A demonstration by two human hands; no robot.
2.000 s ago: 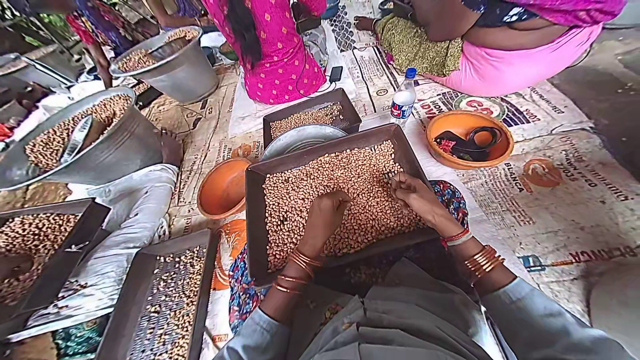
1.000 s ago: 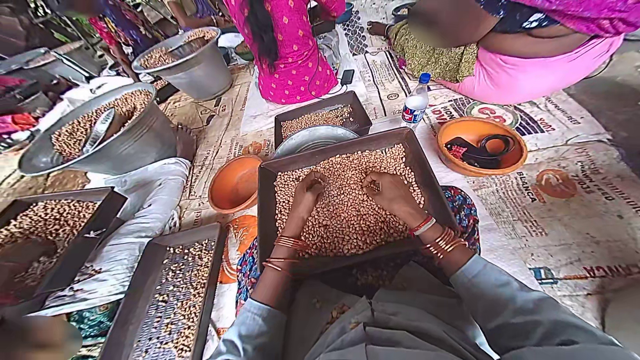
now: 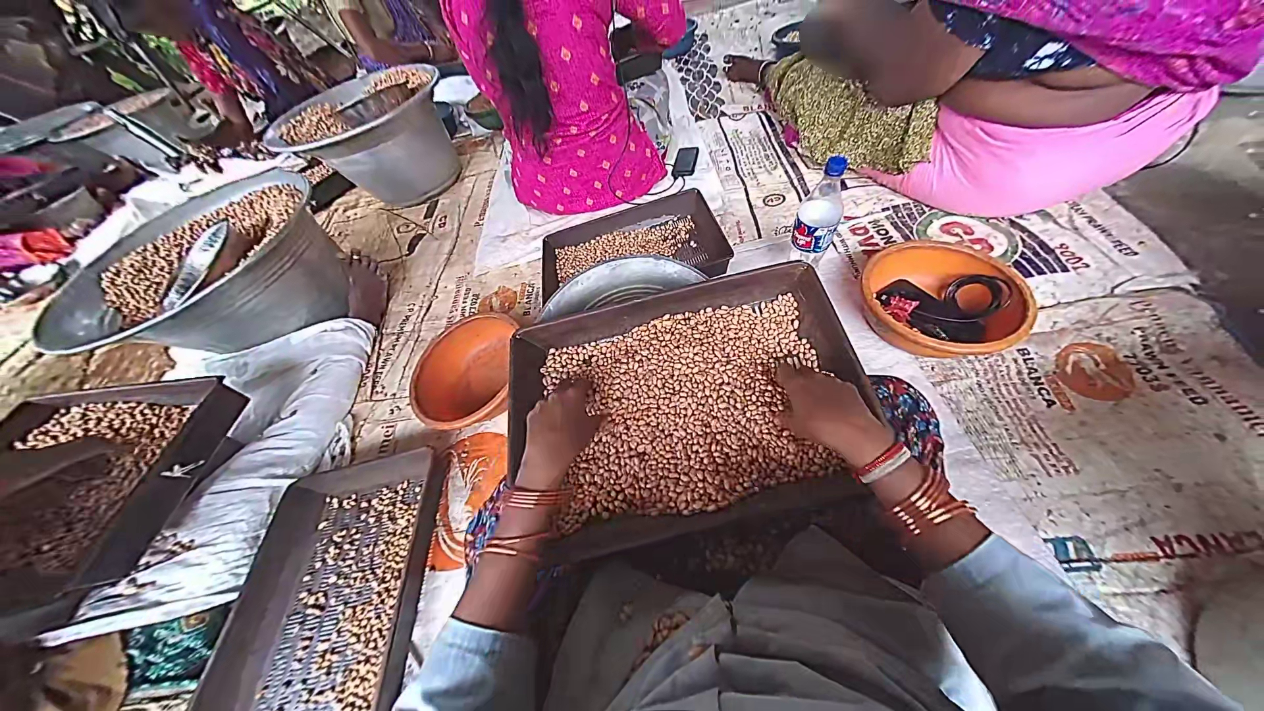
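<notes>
A dark rectangular tray (image 3: 825,286) full of small light-brown nuts or beans (image 3: 681,405) lies tilted over my lap. My left hand (image 3: 561,434) rests on the nuts near the tray's left side, its fingers curled down. At the right side, the fingers of my right hand (image 3: 825,410) touch the nuts. Whether either hand has nuts between its fingers cannot be seen. Bangles circle both wrists. Behind the tray a round metal basin (image 3: 622,281) is partly hidden, and beyond it stands a smaller dark tray (image 3: 637,212) with more nuts.
Orange bowls flank my tray, one on the left (image 3: 464,370) and one holding dark items (image 3: 948,336). A plastic bottle (image 3: 818,212) stands behind. To the left are a perforated tray (image 3: 331,592), another nut tray (image 3: 89,464) and metal tubs (image 3: 326,267). Other people sit around on printed sacking (image 3: 1126,425).
Both hands were nearer the middle of the tray one second ago. My left hand has moved left and toward me, and my right hand has moved right, over the nuts.
</notes>
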